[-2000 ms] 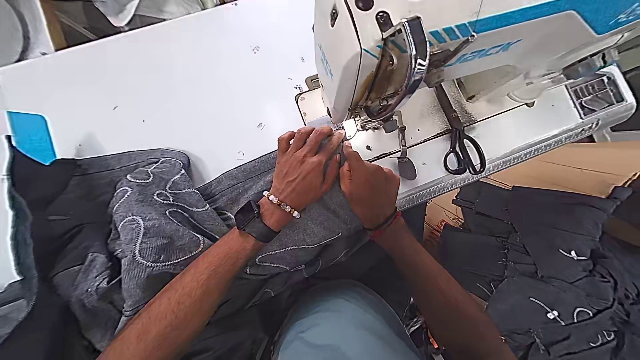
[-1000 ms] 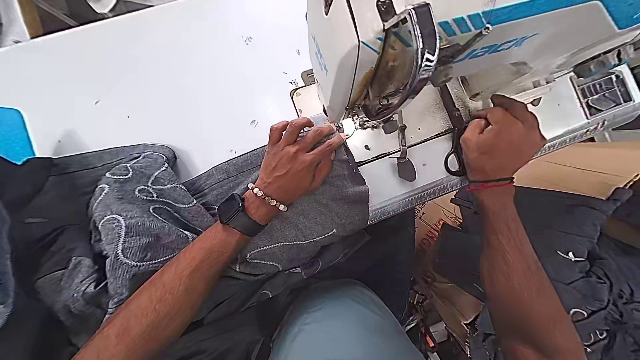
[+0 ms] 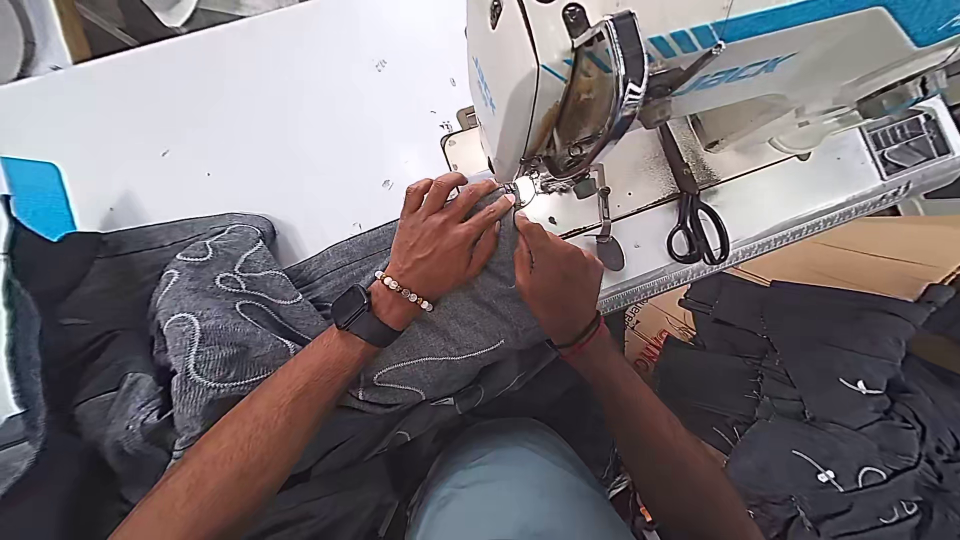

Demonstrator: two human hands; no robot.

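Dark grey fabric with pale wavy stitching (image 3: pixel 442 364) lies across the table edge, its far end at the needle area of a white and blue Jack sewing machine (image 3: pixel 510 90). My left hand (image 3: pixel 450 240), with a black watch and bead bracelet at the wrist, presses flat on the fabric just left of the presser foot. My right hand (image 3: pixel 556 274) pinches the fabric's right edge close to the needle, its fingertips near those of my left hand. The needle point itself cannot be made out. Black-handled scissors (image 3: pixel 699 231) lie on the machine bed to the right.
A measuring tape strip (image 3: pixel 780 244) runs along the table's front edge. Dark garment pieces with pale threads (image 3: pixel 817 375) are heaped at the right by a cardboard box (image 3: pixel 862 251). More dark cloth (image 3: pixel 97 322) lies at the left. A metal guide plate (image 3: pixel 610 253) stands beside the fabric.
One second ago my right hand was at the scissors, off the fabric; now it is back at the fabric's edge near the needle. My left hand has stayed on the fabric.
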